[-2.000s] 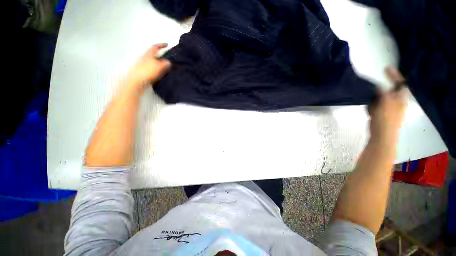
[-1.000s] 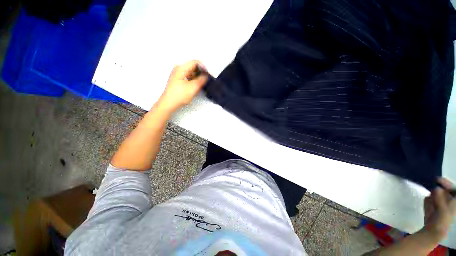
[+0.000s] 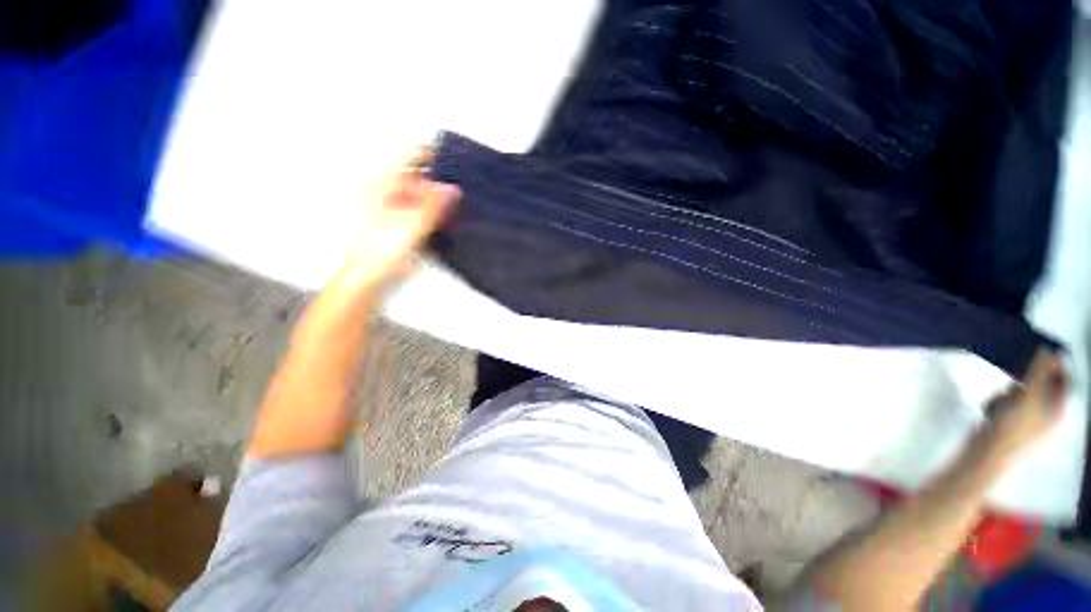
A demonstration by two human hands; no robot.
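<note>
A dark navy-black garment (image 3: 766,155) with thin white stripes lies over the right part of the white table. Its near edge is a long hem band (image 3: 646,269), pulled out between my two hands. My left hand (image 3: 413,215), blurred, grips the band's left end. My right hand (image 3: 1031,395), blurred, is at the band's right end, near the right rim, with its fingers closed on the cloth. Whether it also holds a tool cannot be told.
The white table (image 3: 323,108) has its near edge slanting down to the right. Blue bins (image 3: 84,144) stand at the left, a cardboard box (image 3: 162,538) low at left. A red and blue plastic thing (image 3: 1003,540) is at lower right.
The view has swung towards the left bins. Since a second ago, the hem has been lifted and folded, showing a flat band. My right hand has risen slightly in the picture.
</note>
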